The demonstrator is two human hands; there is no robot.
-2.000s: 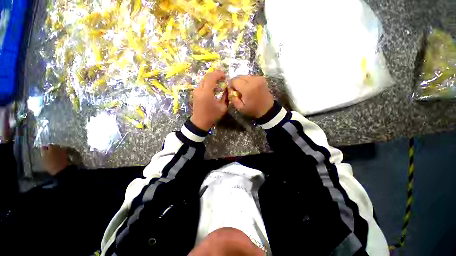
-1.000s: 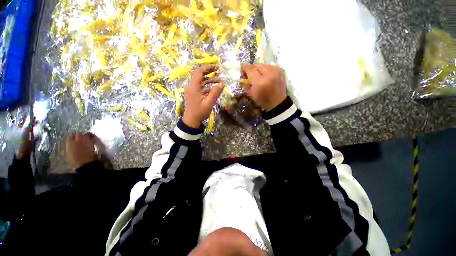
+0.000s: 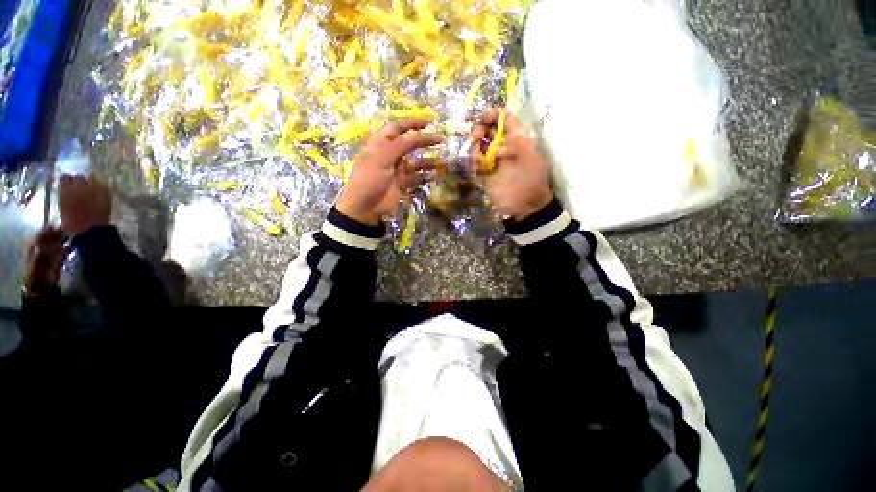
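A heap of yellow pieces in clear bags (image 3: 240, 86) glitters in front of my hands. My right hand (image 3: 517, 173) holds a slim yellow piece (image 3: 497, 139) upright at its fingertips, beside the white stack. My left hand (image 3: 384, 173) is left of it, fingers apart and curved, with nothing clear in it. A yellow piece in clear film (image 3: 407, 231) lies on the table just below my left hand. A small dark brownish heap (image 3: 450, 197) lies between my hands, its contents unclear.
A large white stack (image 3: 629, 115) lies right of the heap. A clear bag of yellow pieces (image 3: 831, 163) is at the far right. A whitish film clump (image 3: 200, 235) lies left. Another person's hands (image 3: 85, 204) work at the left, below a blue tray (image 3: 34, 82).
My hands were together, then moved apart. The yellow piece now stands out from my right fingertips. The neighbour's hands have moved up and left.
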